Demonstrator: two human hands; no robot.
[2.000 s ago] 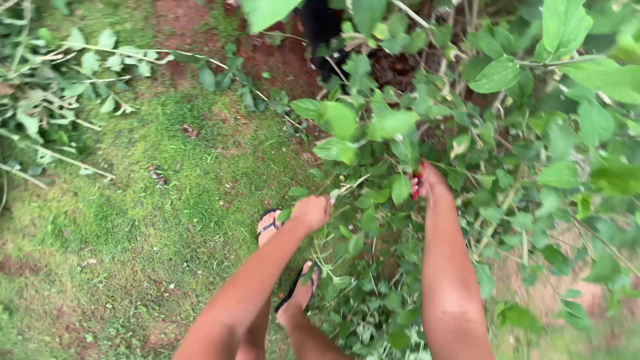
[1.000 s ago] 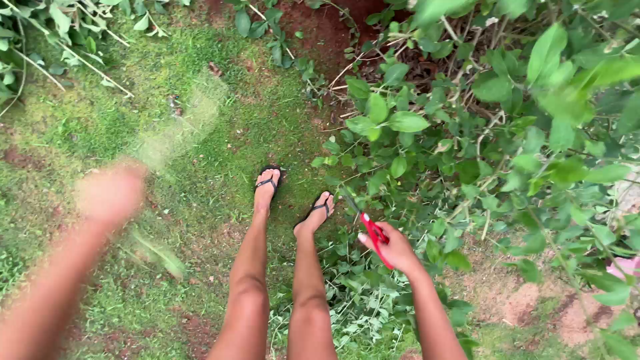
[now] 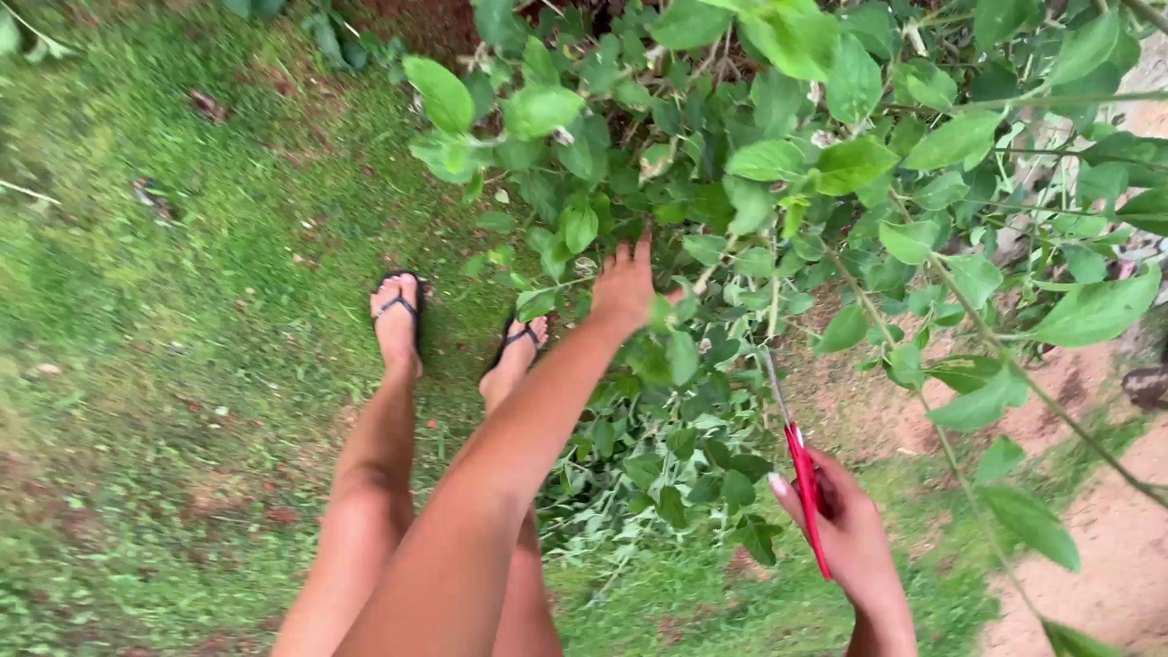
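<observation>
My left hand (image 3: 627, 287) reaches into a leafy green shrub (image 3: 703, 210), fingers spread among the leaves, with no cut piece in it; whether it touches a stem I cannot tell. To the lower right, my right hand (image 3: 849, 525) holds red-handled scissors (image 3: 805, 497) by the handles. Their metal blades point up toward the stems and look closed or nearly so. Leafy branches hang around both hands, and some cross in front of the left wrist.
My feet in black flip-flops (image 3: 399, 310) stand on patchy grass (image 3: 228, 365). Cut leafy stems (image 3: 27, 36) lie at the upper left. A long branch (image 3: 995, 338) crosses the right side, over bare reddish soil (image 3: 1077, 566).
My left hand, out at the left over the grass a second ago, is now in the shrub. My right hand has moved right with the scissors still in it.
</observation>
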